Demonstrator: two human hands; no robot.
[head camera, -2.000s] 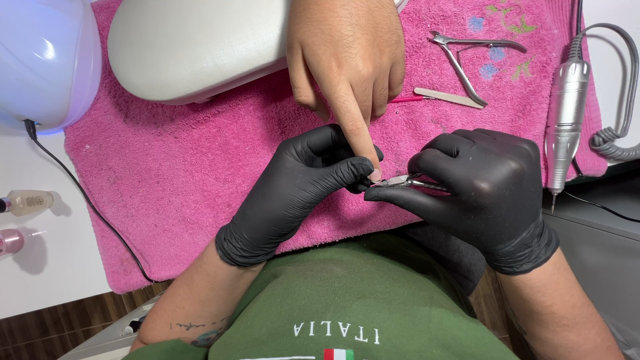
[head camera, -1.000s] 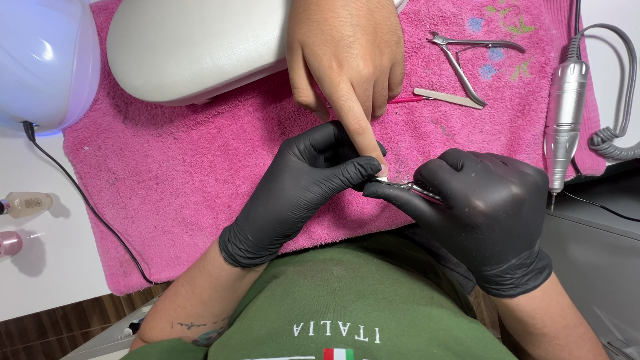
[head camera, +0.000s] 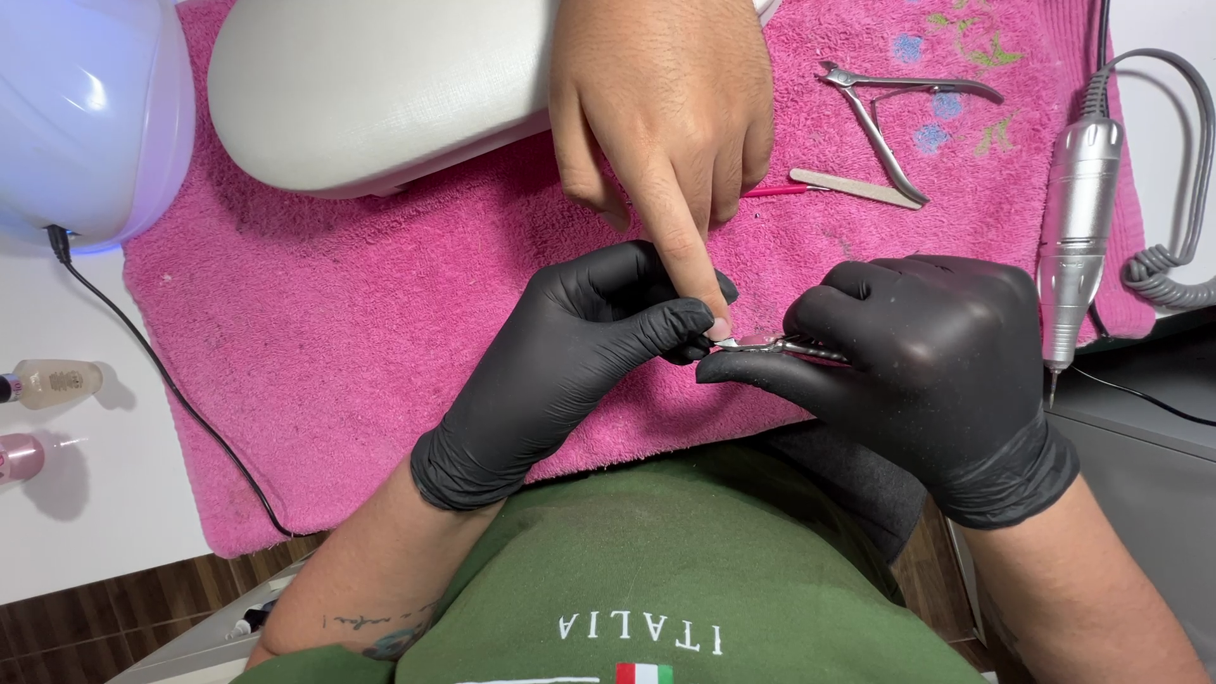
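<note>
My left hand (head camera: 570, 361), in a black glove, grips the tip of the index finger (head camera: 679, 228) of another person's hand (head camera: 665, 104), which reaches in from the top. In my right hand (head camera: 912, 361), also gloved in black, is a small metal nail clipper or nipper (head camera: 793, 348). Its front end lies at the fingertip's nail (head camera: 724, 332); whether the jaws touch the nail cannot be told. Beneath the hands spreads a pink towel (head camera: 351, 380).
A white padded armrest (head camera: 380, 85) and a lit nail lamp (head camera: 90, 104) stand at the upper left. Metal cuticle nippers (head camera: 869, 119), a nail file (head camera: 855, 186) and a red-handled tool (head camera: 774, 191) lie upper right. An electric nail drill (head camera: 1081, 218) rests at the right; bottles (head camera: 59, 382) stand left.
My right hand has shifted slightly, and the tool in it now lies at a different angle by the fingertip. The other person's hand has stayed in place, with my left hand still on its finger.
</note>
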